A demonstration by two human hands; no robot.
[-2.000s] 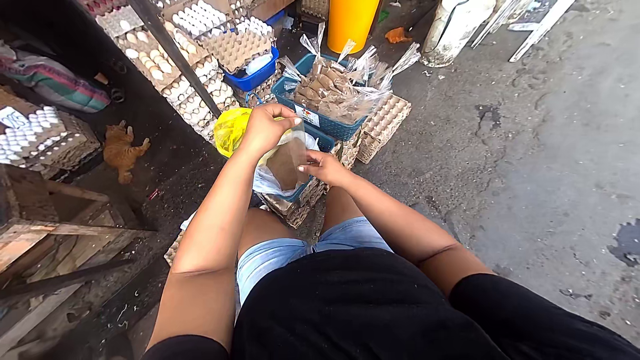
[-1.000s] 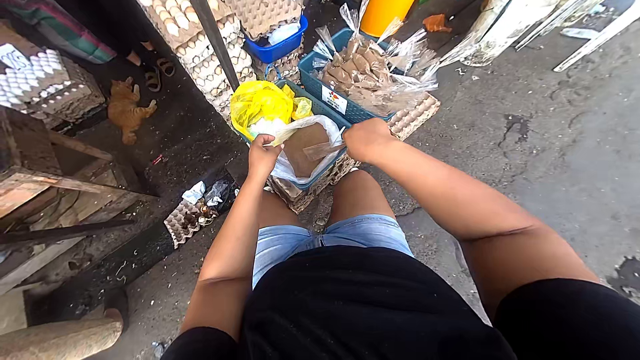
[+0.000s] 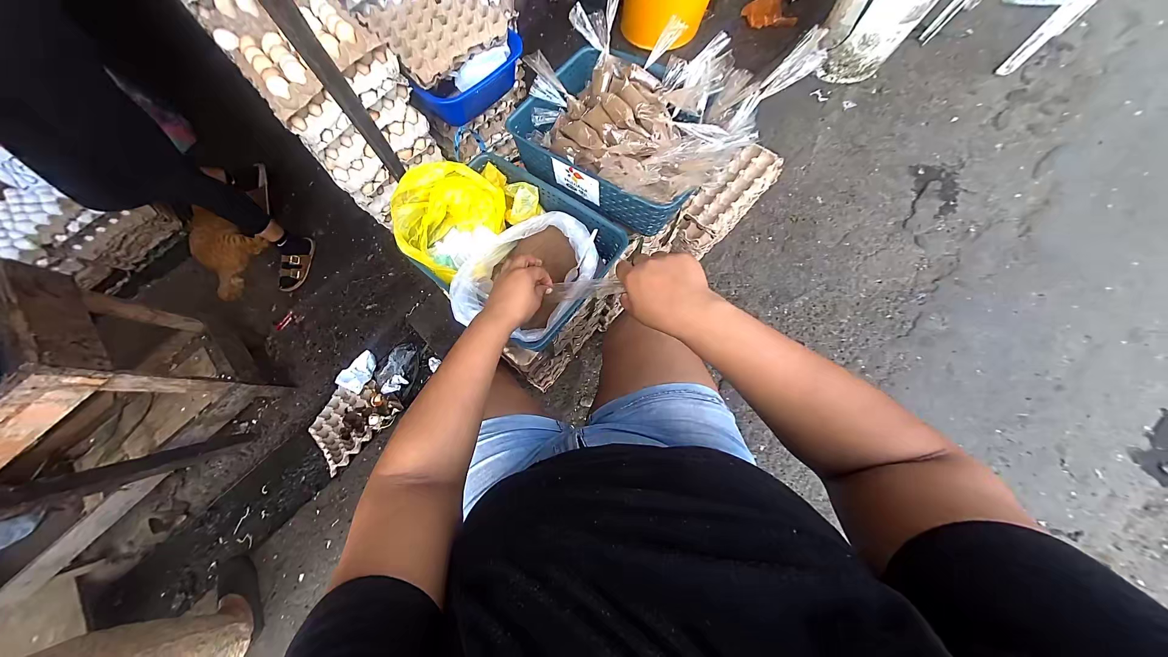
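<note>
My left hand [image 3: 520, 290] and my right hand [image 3: 664, 290] pinch a thin clear plastic bag [image 3: 589, 288], stretched between them. It lies across the front of an open white plastic bag [image 3: 474, 283] that holds brown powder [image 3: 552, 255]. This bag stands in a teal plastic basket [image 3: 610, 239] beside a yellow plastic bag [image 3: 447, 205]. Behind it, a second teal basket [image 3: 650, 215] is heaped with tied clear bags of brown powder [image 3: 607, 119]. Whether the bag in my hands holds powder is hidden by glare and fingers.
Egg cartons [image 3: 739, 187] lie under the baskets. Trays of eggs [image 3: 374, 137], a blue tub [image 3: 474, 102] and an orange bucket [image 3: 662, 18] stand behind. At the left are a wooden stand [image 3: 137, 383], an orange cat [image 3: 222, 251] and a person in dark clothes [image 3: 173, 164].
My hands, close together above the powder two seconds ago, are now apart with the clear plastic stretched between them. A person has come into view at the upper left beside the cat.
</note>
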